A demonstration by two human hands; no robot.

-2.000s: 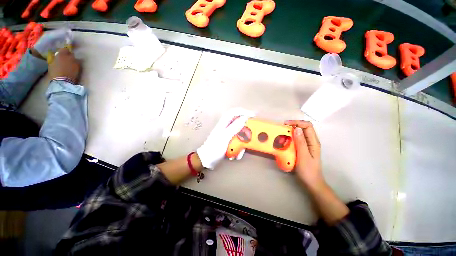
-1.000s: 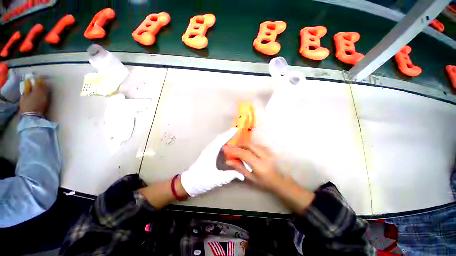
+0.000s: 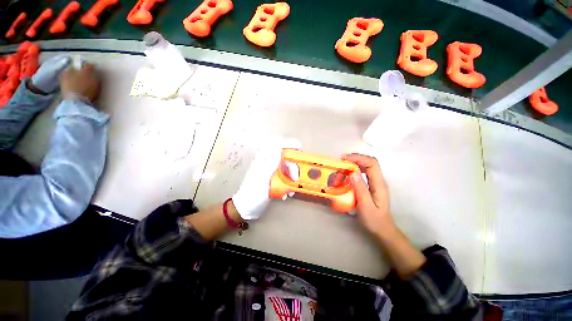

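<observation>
An orange controller grip shell (image 3: 313,182) is held level above the whitish bench, its round openings facing up towards me. My left hand (image 3: 260,185), in a white knit glove, grips the shell's left end. My bare right hand (image 3: 371,197) grips its right end, with thumb and fingers on the handle. The fingertips behind the shell are partly hidden. I cannot tell whether a cloth is in my right hand.
A translucent white bottle with its round lid open (image 3: 392,122) stands ahead of my right hand. Another bottle (image 3: 168,59) stands on a yellowish pad (image 3: 144,84) at the left. The green conveyor (image 3: 310,41) carries orange shells. A neighbour's arms (image 3: 78,135) and piled shells (image 3: 19,66) are far left.
One second ago the shell was turned upright with both hands close together. Now it lies crosswise, held at both ends with the hands apart. The camera view has shifted.
</observation>
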